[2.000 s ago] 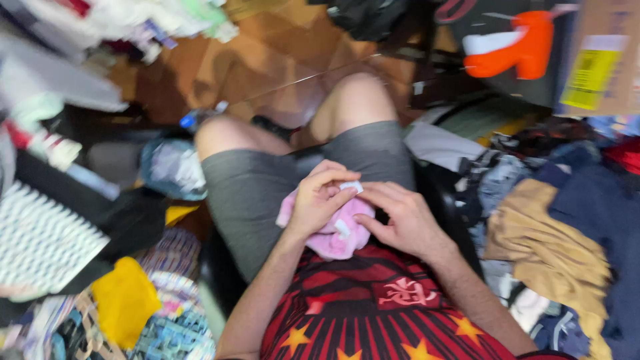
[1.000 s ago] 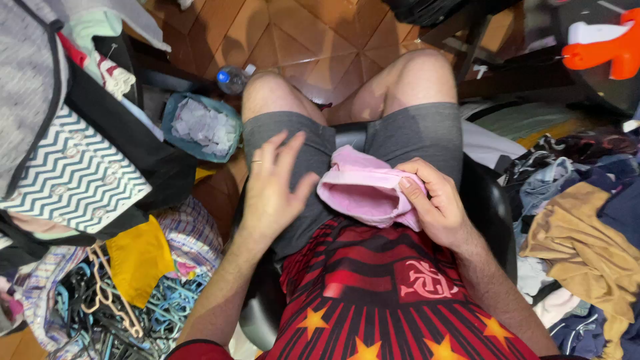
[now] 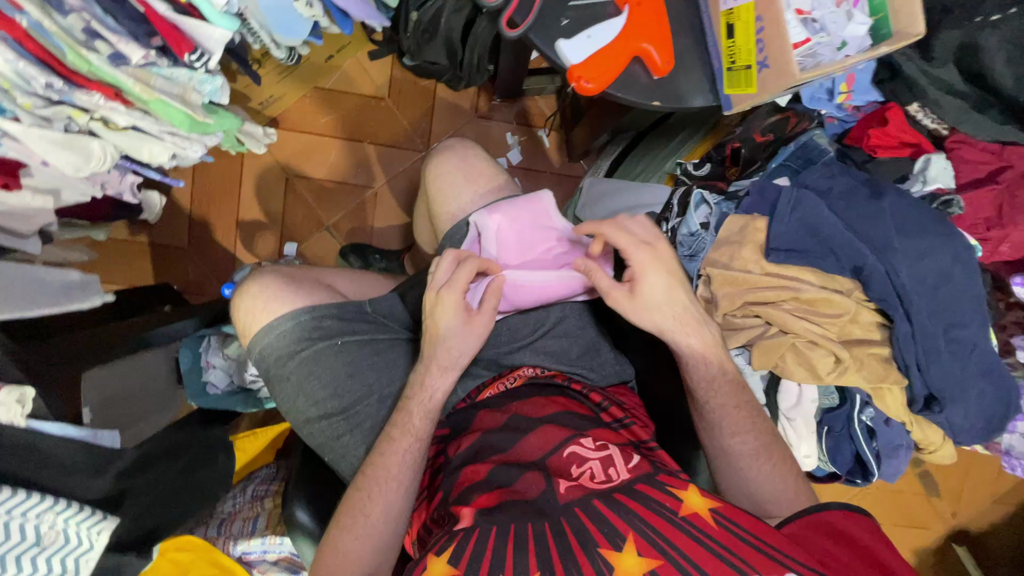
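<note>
A small pink cloth garment (image 3: 528,252) lies across my lap, over dark grey shorts (image 3: 344,368). My left hand (image 3: 464,308) pinches its near left edge between thumb and fingers. At its right side is my right hand (image 3: 640,276), thumb and fingers apart and bent over the edge; whether the fingertips grip the cloth cannot be told. The garment's near edge shows a paler folded band. Its underside is hidden.
Piled clothes, with tan cloth (image 3: 792,296) and navy cloth (image 3: 896,280), lie at right. An orange-handled tool (image 3: 624,48) rests on a black seat beside a cardboard box (image 3: 808,68). Hanging clothes (image 3: 104,104) fill the upper left. A bin with paper scraps (image 3: 228,368) stands left.
My left hand, free of the cloth one second ago, now holds its edge. The garment's opening faced up towards me then; now it lies flatter. The view has shifted.
</note>
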